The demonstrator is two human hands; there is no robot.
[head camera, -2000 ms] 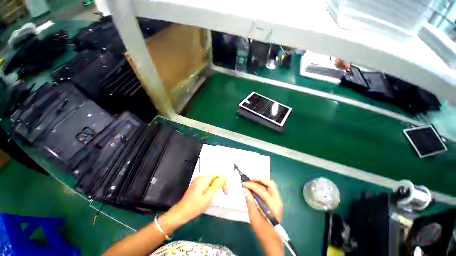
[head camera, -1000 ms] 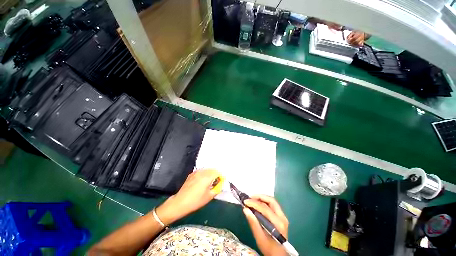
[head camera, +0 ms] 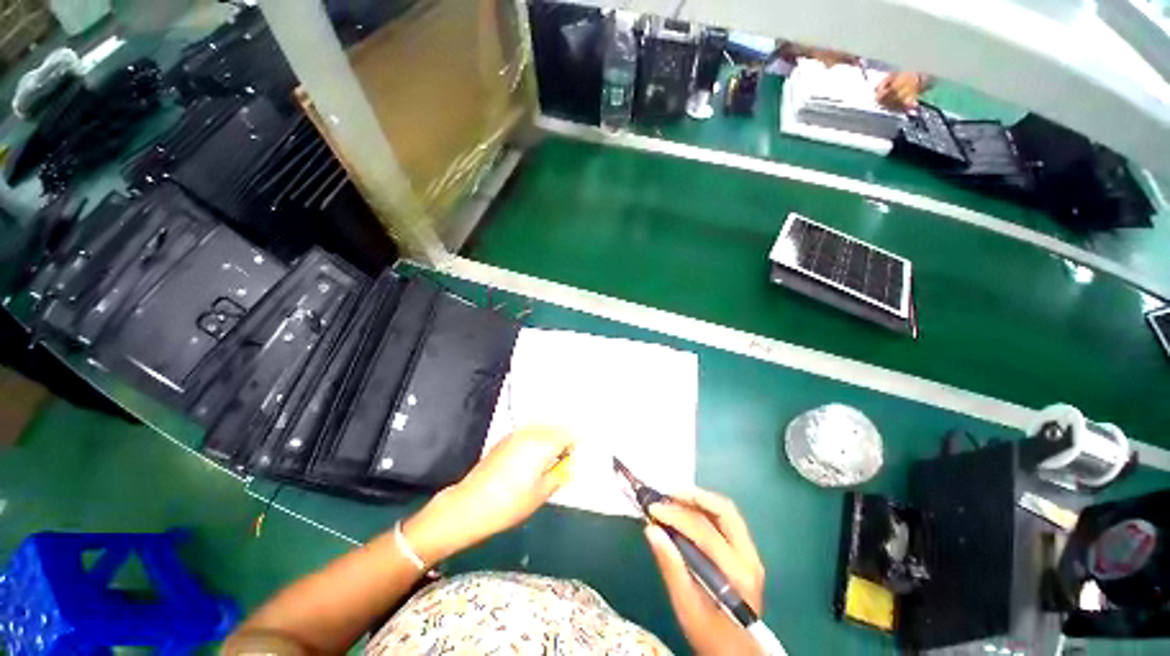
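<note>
A white panel back (head camera: pixel 616 385) lies on the green bench in front of me. My right hand (head camera: pixel 706 551) holds the black soldering iron (head camera: pixel 686 549) like a pen, its tip over the lower middle of the white sheet. My left hand (head camera: pixel 513 481) rests at the sheet's lower left edge, fingers curled, with yellow on a fingertip. Whether thin solder wire is between its fingers is too small to tell. Fanned black back covers (head camera: pixel 436 385) lie just left of the sheet.
A silvery round tin (head camera: pixel 834 445) sits right of the sheet. Beyond it are a black soldering station (head camera: pixel 969 538), yellow sponge (head camera: pixel 870 602) and solder reel (head camera: pixel 1084 449). A solar panel (head camera: pixel 844 267) lies on the green conveyor (head camera: pixel 616 244). Another person's hand (head camera: pixel 902 87) is across. A blue stool (head camera: pixel 103 596) stands lower left.
The solar panel on the conveyor has moved right. My right hand has drawn the iron's tip a little right, away from my left fingers. The second panel has mostly left the right edge.
</note>
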